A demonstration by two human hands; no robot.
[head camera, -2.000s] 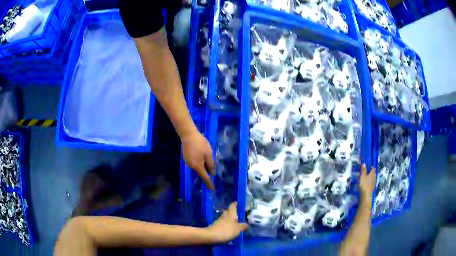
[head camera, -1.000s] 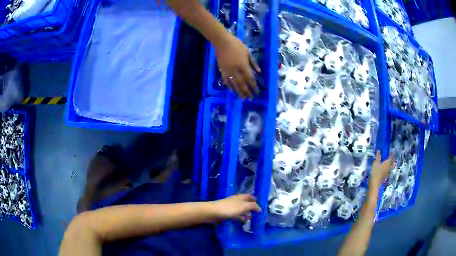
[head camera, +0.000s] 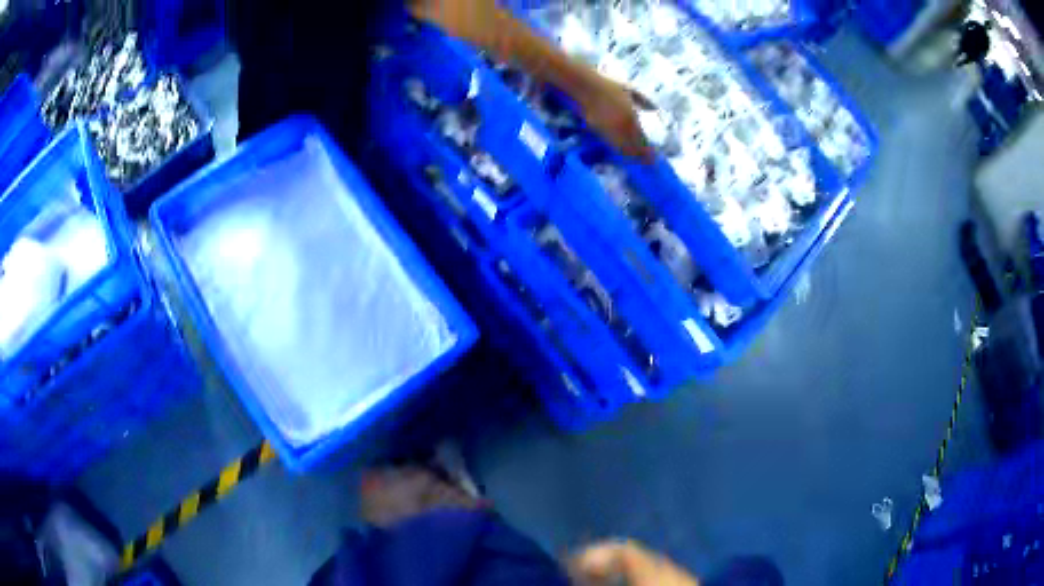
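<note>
A blue crate [head camera: 733, 275] filled with bagged white units [head camera: 698, 126] sits on a stack at the upper centre right. It is blurred and tilted in view. A bit of bare skin, perhaps my right hand [head camera: 630, 563], shows at the bottom edge, cut off and blurred; its fingers cannot be made out. It is apart from the crates. My left hand is not in view. Another person's hand [head camera: 618, 120] is at the near left rim of the filled crate.
A blue crate with pale lining [head camera: 321, 298] stands left of centre. Stacked crates [head camera: 80, 366] are at far left, and a crate of jumbled parts [head camera: 143, 120] is behind. Yellow-black tape [head camera: 200, 504] crosses the floor. Small clear scraps lie at lower right.
The view has swung and moved back, so the filled crate now shows higher and slanted. My hands have left its rims. The other person's hand is still by the crates.
</note>
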